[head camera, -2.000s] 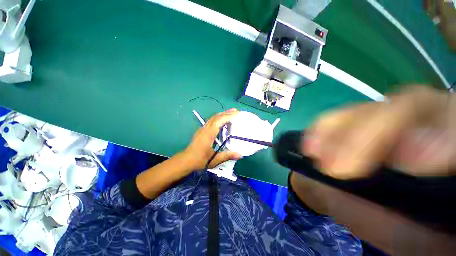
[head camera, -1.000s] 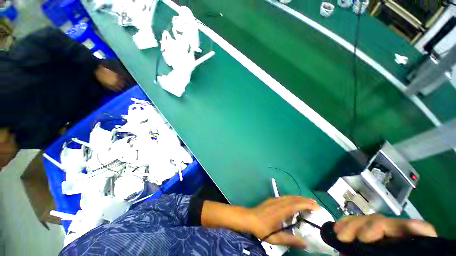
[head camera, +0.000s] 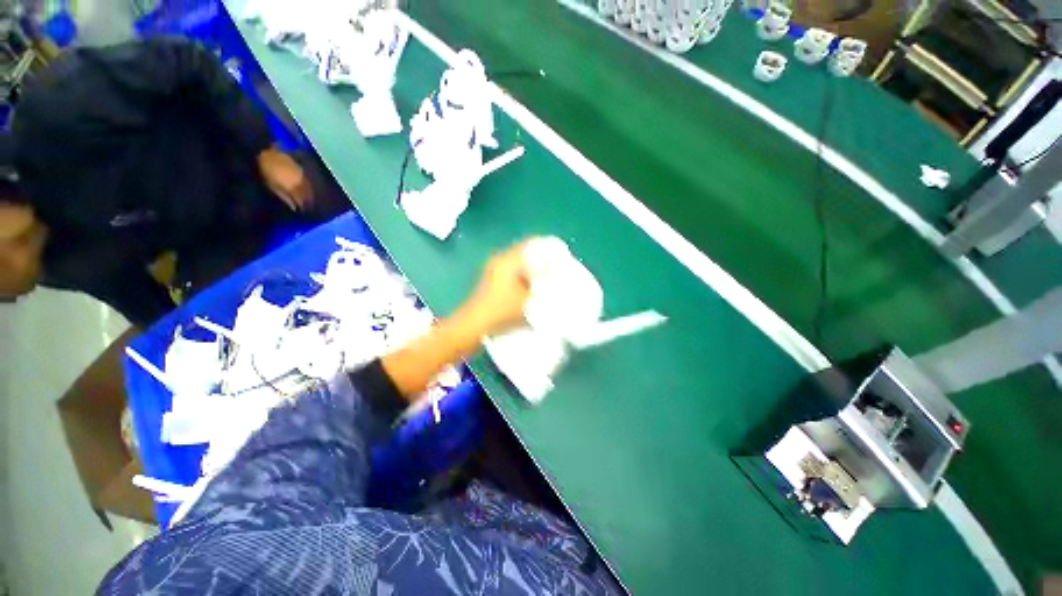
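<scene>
My left hand (head camera: 501, 291) holds a white camera body (head camera: 564, 291) by its left side, over the green bench top near its front edge. The body's flared foot (head camera: 526, 363) points down toward the bench edge, and one white antenna (head camera: 623, 330) sticks out to the right. The hand and body are slightly blurred; I cannot tell if the foot touches the bench. My right hand and the screwdriver are out of the picture.
White assemblies (head camera: 448, 146) stand farther up the bench. A blue tote (head camera: 149, 408) heaped with white parts lies below the edge at left. A person in dark clothing (head camera: 140, 151) is beyond it. The screw feeder (head camera: 903, 431) stands at right, by the belt (head camera: 699, 198).
My left hand has carried the camera body up and left along the bench, away from the feeder. My right hand and the black screwdriver have left the picture. The other person's head shows more.
</scene>
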